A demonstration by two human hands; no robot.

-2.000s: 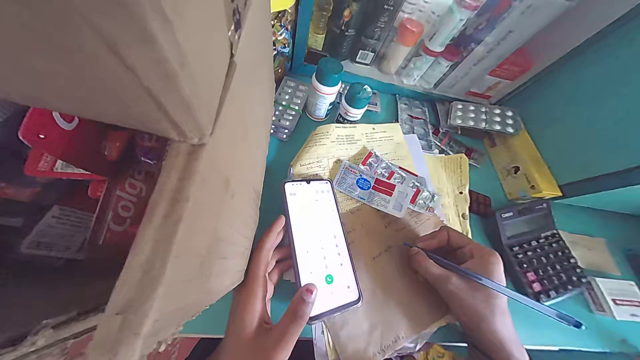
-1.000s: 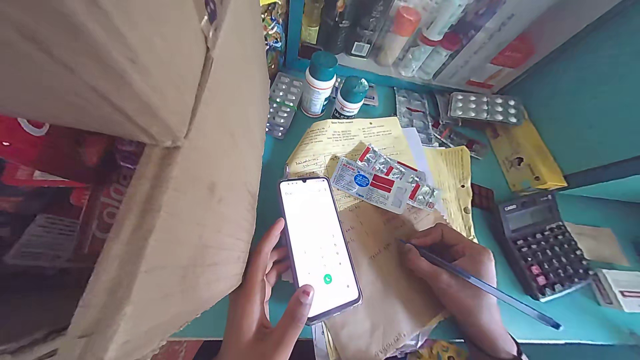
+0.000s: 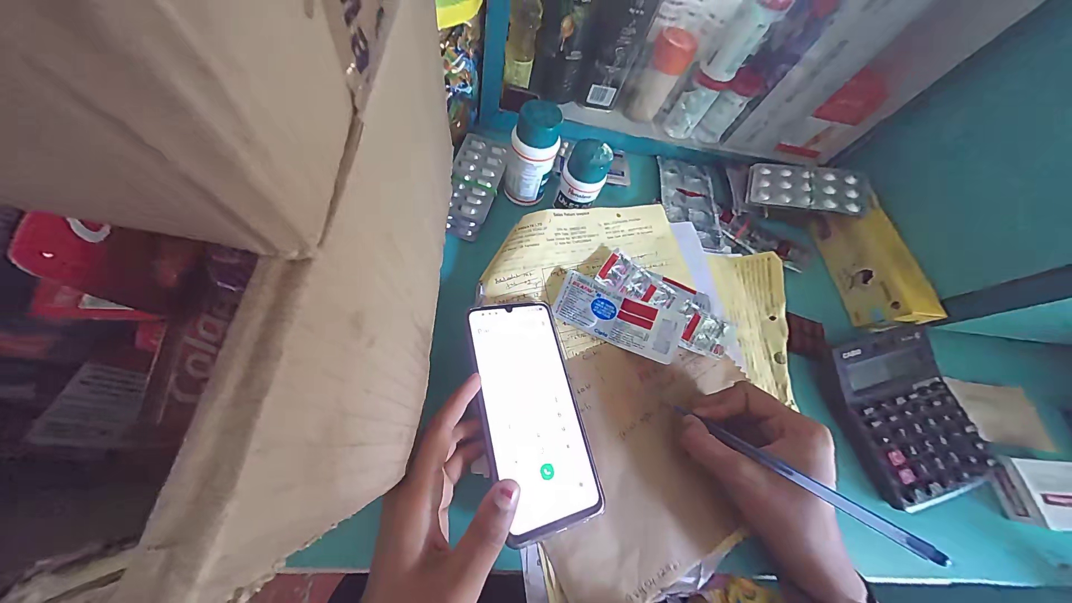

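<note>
My left hand (image 3: 456, 502) holds a lit smartphone (image 3: 536, 402) by its lower left edge, thumb near the screen's bottom corner; a green call button shows. My right hand (image 3: 770, 461) grips a blue ballpoint pen (image 3: 825, 494), its tip at a brown paper sheet (image 3: 636, 502) bearing handwriting. Above that sheet, blister packs of tablets (image 3: 620, 318) lie across a yellowish printed form (image 3: 586, 226). The phone covers part of the papers. To the right of my right hand is a black Casio calculator (image 3: 909, 410).
A large cardboard box (image 3: 327, 335) fills the left side. Behind the papers stand two white bottles with green caps (image 3: 532, 159), (image 3: 584, 172). More blister packs (image 3: 808, 188), a yellow carton (image 3: 875, 260) and a white box (image 3: 1038, 494) lie on the teal counter (image 3: 988, 553); a display case of bottles is behind.
Both hands keep their places, phone in the left and pen in the right. Nothing has plainly been picked up or let go.
</note>
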